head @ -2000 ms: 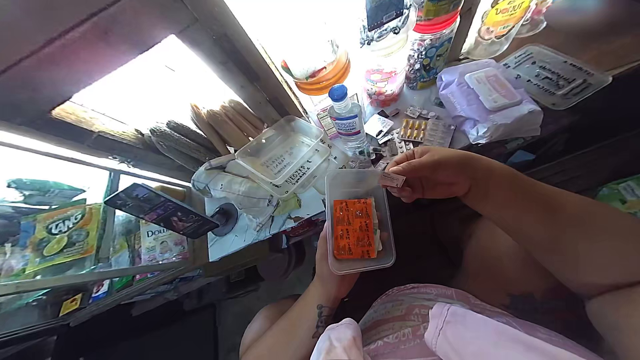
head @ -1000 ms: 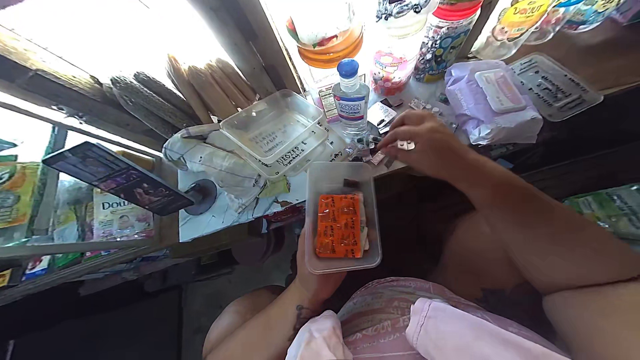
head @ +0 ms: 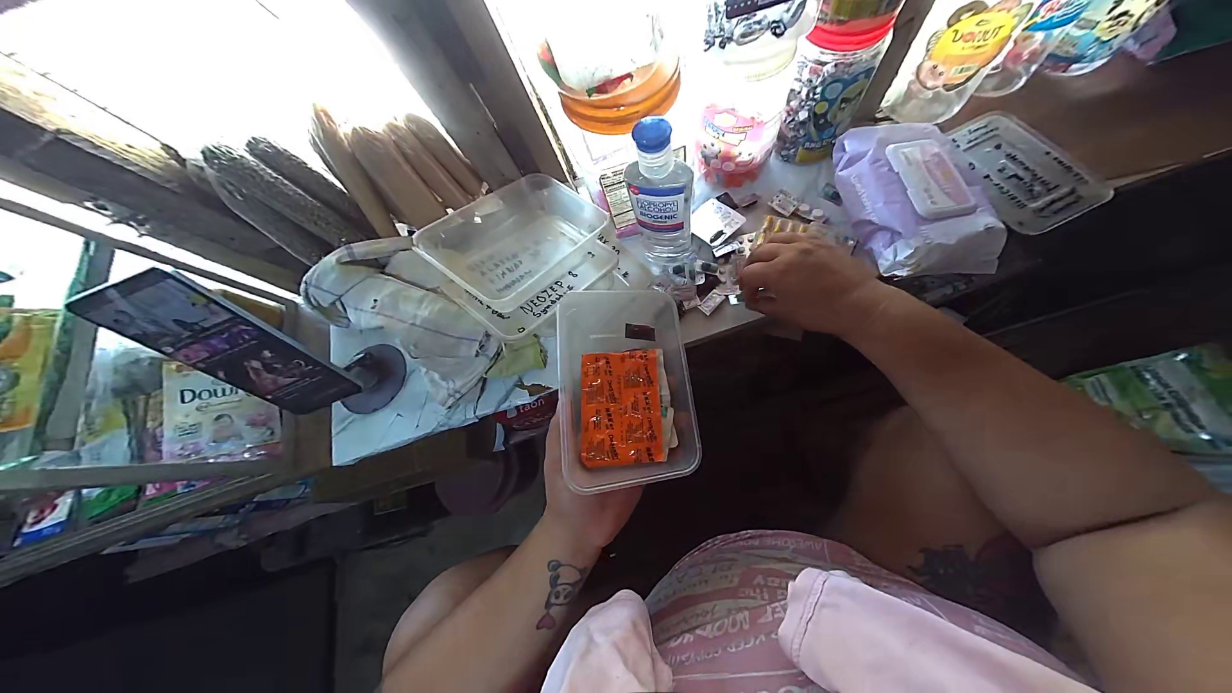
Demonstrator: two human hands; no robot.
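My left hand [head: 589, 505] holds a clear plastic container [head: 630, 313] from below. Orange foil medicine packets [head: 623, 409] lie in it over paler ones, with a small dark packet [head: 639, 332] near its far end. My right hand [head: 813, 284] is over the pile of blister packs [head: 712, 289] on the counter, fingers bent down; whether they grip a pack is hidden. Just behind those fingers lies a blister pack of yellowish capsules [head: 782, 229]. A bottle of isopropyl alcohol with a blue cap [head: 659, 202] stands left of the pile.
An empty clear container [head: 515, 241] rests on a marked lid [head: 568, 289], beside a crumpled cloth [head: 385, 308]. A phone or tablet on a stand [head: 217, 337] is at left. Plastic jars [head: 835, 91] line the back; a wipes pack [head: 919, 192] and another lid [head: 1035, 173] lie at right.
My right hand has gone from the container's far end to the blister packs on the counter. A small dark packet now shows inside the container; the earliest frame does not show it there.
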